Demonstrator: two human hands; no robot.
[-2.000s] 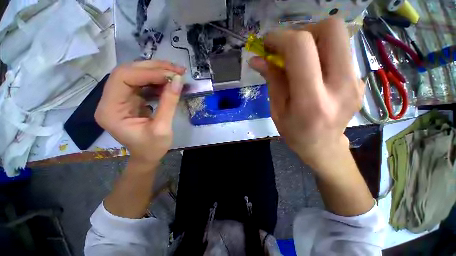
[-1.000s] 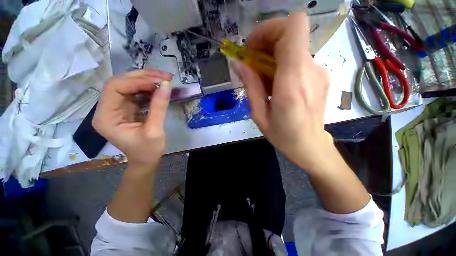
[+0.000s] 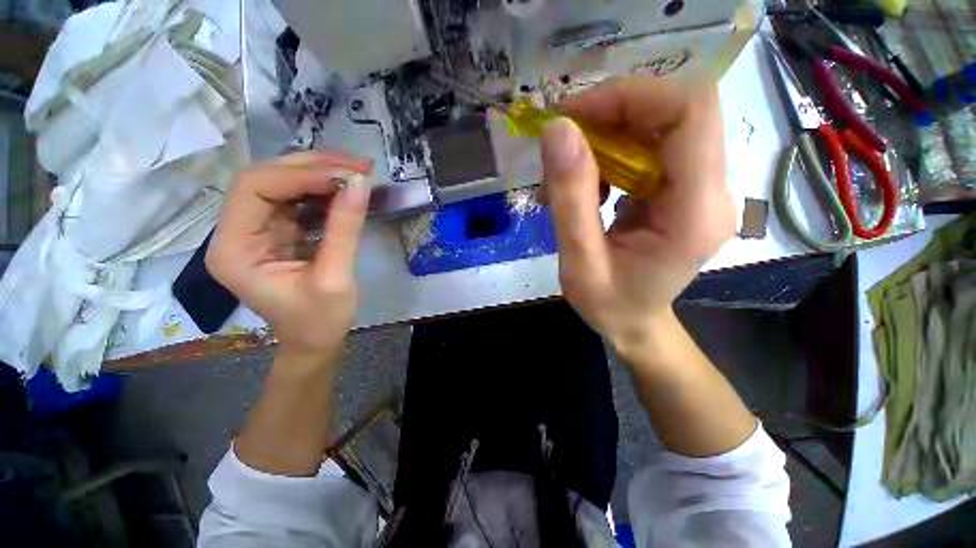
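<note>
My right hand (image 3: 642, 203) holds a screwdriver by its translucent yellow handle (image 3: 621, 158). Its thin shaft points up and left toward the dark needle area (image 3: 455, 94) of the overlock machine (image 3: 364, 37); I cannot tell whether the tip touches anything. My left hand (image 3: 294, 241) is left of the needle area, thumb and forefinger pinched together on a tiny part, too small to name. A flat metal plate (image 3: 466, 155) lies below the needle area. A blue block (image 3: 482, 233) with a dark hole and lint sits at the machine's front.
White fabric pieces (image 3: 128, 139) are heaped at left, beside a black smartphone (image 3: 203, 291). Scissors (image 3: 856, 182) and dark red pliers (image 3: 851, 102) lie at right. A small brown piece (image 3: 753, 218) is near the table edge. Olive-beige fabric (image 3: 931, 364) lies on the side table.
My right hand has turned, with its thumb now along the front of the yellow handle. My left hand keeps its pinch. The view has shifted slightly, showing more of the machine's upper right.
</note>
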